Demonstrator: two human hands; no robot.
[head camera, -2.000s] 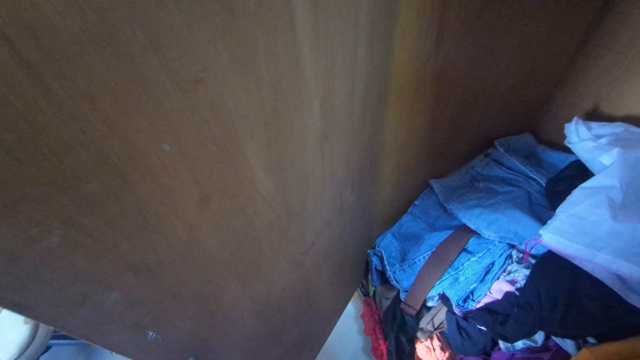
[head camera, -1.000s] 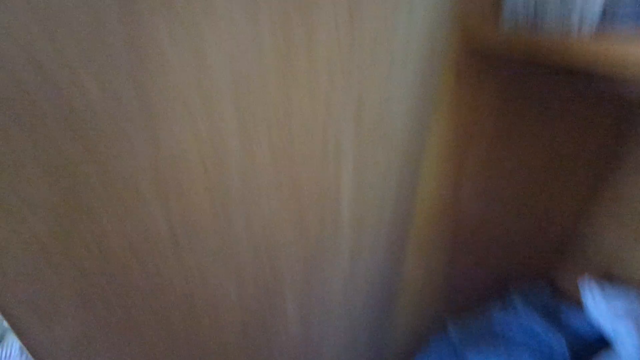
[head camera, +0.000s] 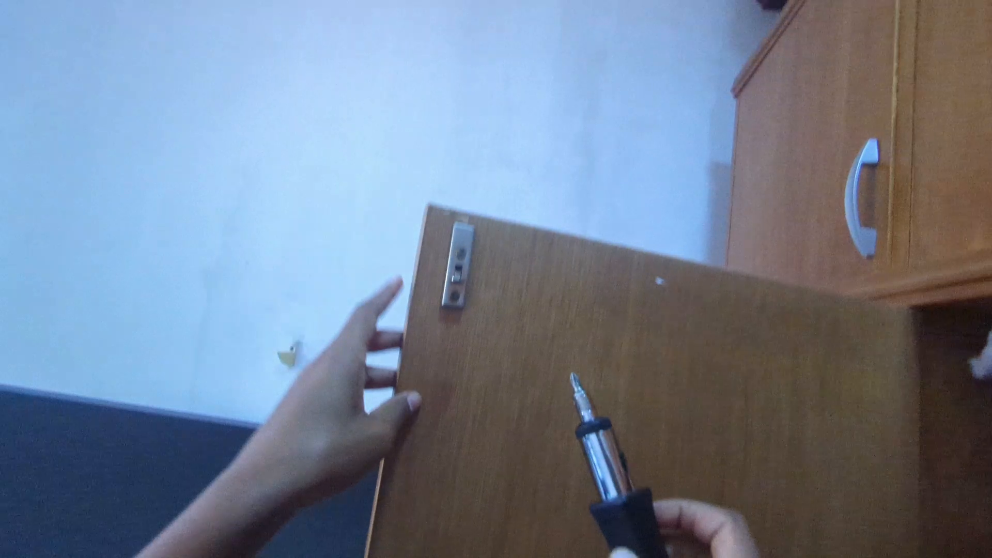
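Observation:
My left hand (head camera: 341, 418) grips the free edge of a wooden cabinet door (head camera: 697, 387), its thumb on the near face and its fingers behind the edge. A metal slide bolt (head camera: 458, 266) is fixed near the door's top corner, above that hand. At the bottom of the view my right hand (head camera: 705, 527) holds a screwdriver (head camera: 608, 465) with a black handle and a chrome shaft. Its bit points up, in front of the door face, and whether it touches the wood cannot be told. Part of the right hand lies below the frame.
To the right stand upper wooden cabinet doors (head camera: 814, 170), one with a curved metal handle (head camera: 860, 198). Beneath them is an open compartment (head camera: 957, 434) with something pale at its edge. A small bracket (head camera: 289, 354) is on the white wall (head camera: 310, 155), above a dark panel (head camera: 116, 473).
The view has swung up and away from the clothes in the cabinet to the door's top corner. Both hands and the screwdriver have come into sight.

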